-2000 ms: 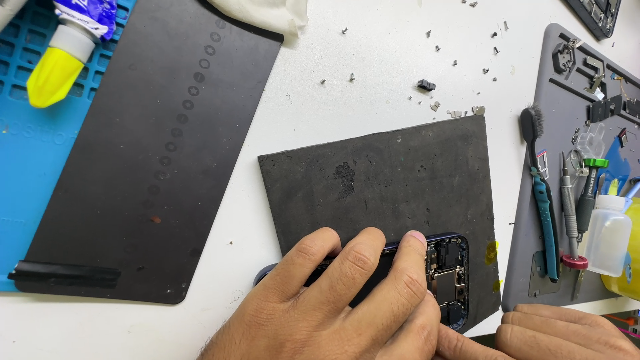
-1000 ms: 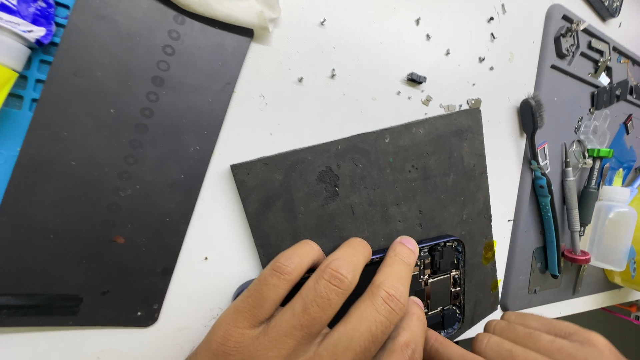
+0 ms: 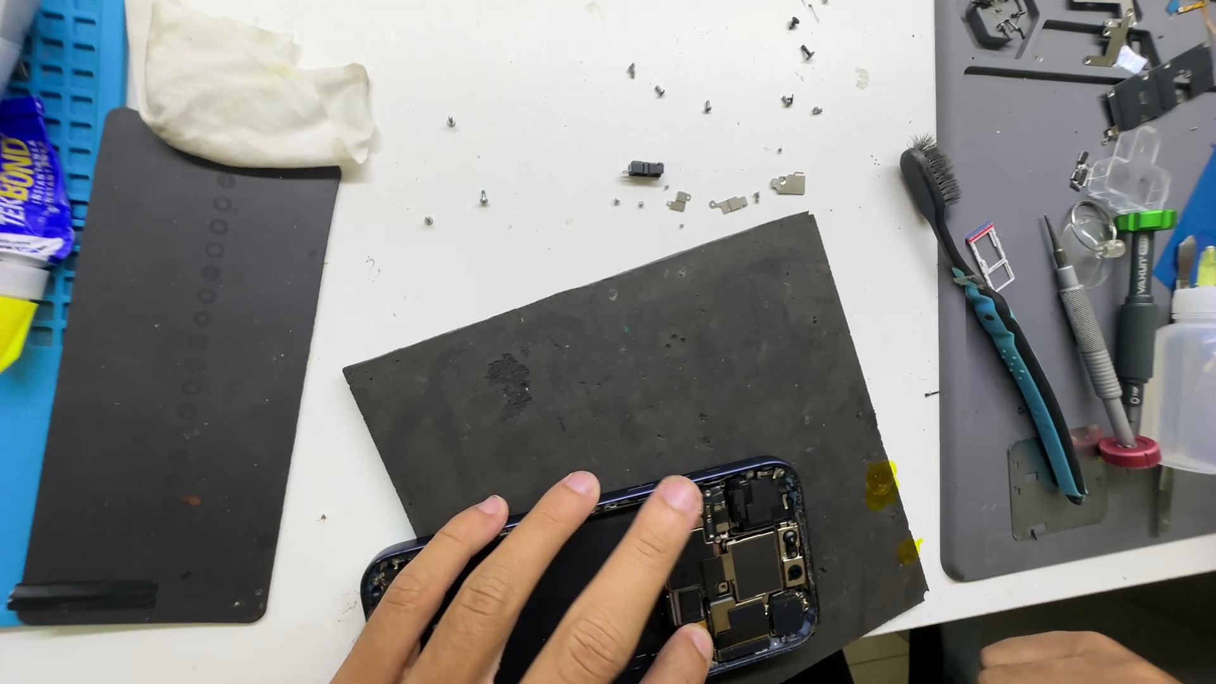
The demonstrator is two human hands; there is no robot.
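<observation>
An opened smartphone (image 3: 750,560) lies partly on a black foam pad (image 3: 608,370), its inner boards, shields and camera parts showing at the right end. My left hand (image 3: 560,589) lies across the phone's middle with fingers spread, the fingertips on its frame and inner parts. At the lower right corner, past the table edge, my right hand (image 3: 1064,657) is only partly in view; its fingers look curled, and whether it holds anything is hidden. Small screws (image 3: 807,52), metal brackets (image 3: 788,183) and a small black part (image 3: 646,169) lie beyond the pad.
On the grey mat (image 3: 1007,332) at right are a brush (image 3: 1016,361), a screwdriver (image 3: 1088,332), another driver (image 3: 1138,313), a SIM tray (image 3: 991,256) and a plastic bottle (image 3: 1187,380). At left are a dark flat sheet (image 3: 180,380), a white cloth (image 3: 256,95) and a glue tube (image 3: 33,190).
My right hand has moved away from the phone's lower right side to beyond the table edge. My left hand stays on the phone. The view has shifted.
</observation>
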